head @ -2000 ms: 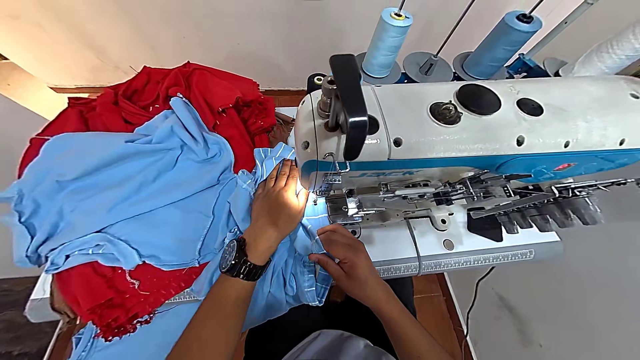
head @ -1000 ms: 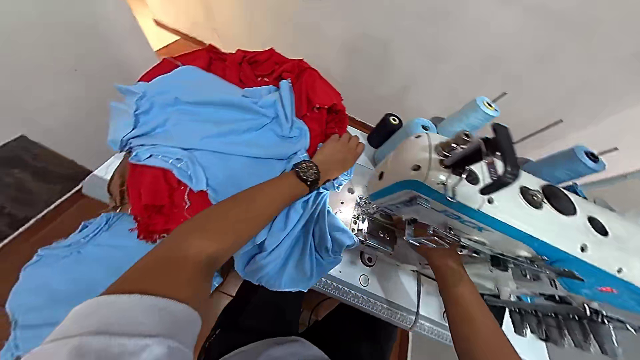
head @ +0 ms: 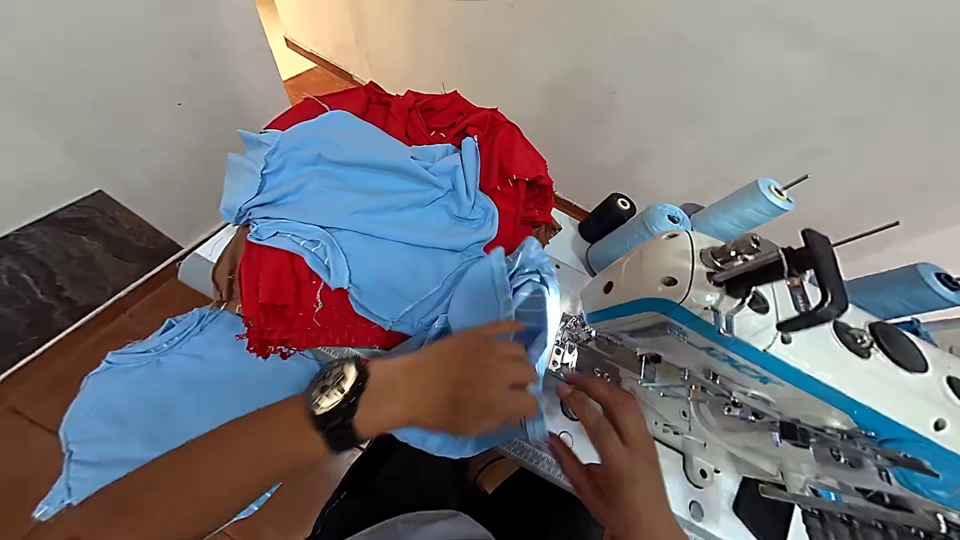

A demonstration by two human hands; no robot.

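Note:
Light blue knit fabric (head: 375,195) lies over a heap of red fabric (head: 517,157), and its right end reaches the needle area of a white and blue industrial sewing machine (head: 652,281). My left hand (head: 457,379), blurred and with a watch on its wrist, is over the blue fabric beside the needle area; whether its fingers grip the cloth is unclear. Just right of the cloth edge, my right hand (head: 611,450) has its fingers apart near the needle plate (head: 562,356). Its fingertips are close to the cloth, and contact cannot be told.
Behind the machine head stand light blue thread cones (head: 742,210) and a black thread cone (head: 607,216). Another blue piece (head: 172,397) hangs at the lower left, above the brown floor. A ruler strip (head: 536,459) runs along the machine bed's front edge. A wall rises behind.
My right hand has come out from under the machine head to the cloth edge. My left hand has moved down from the upper part of the blue fabric, toward my body.

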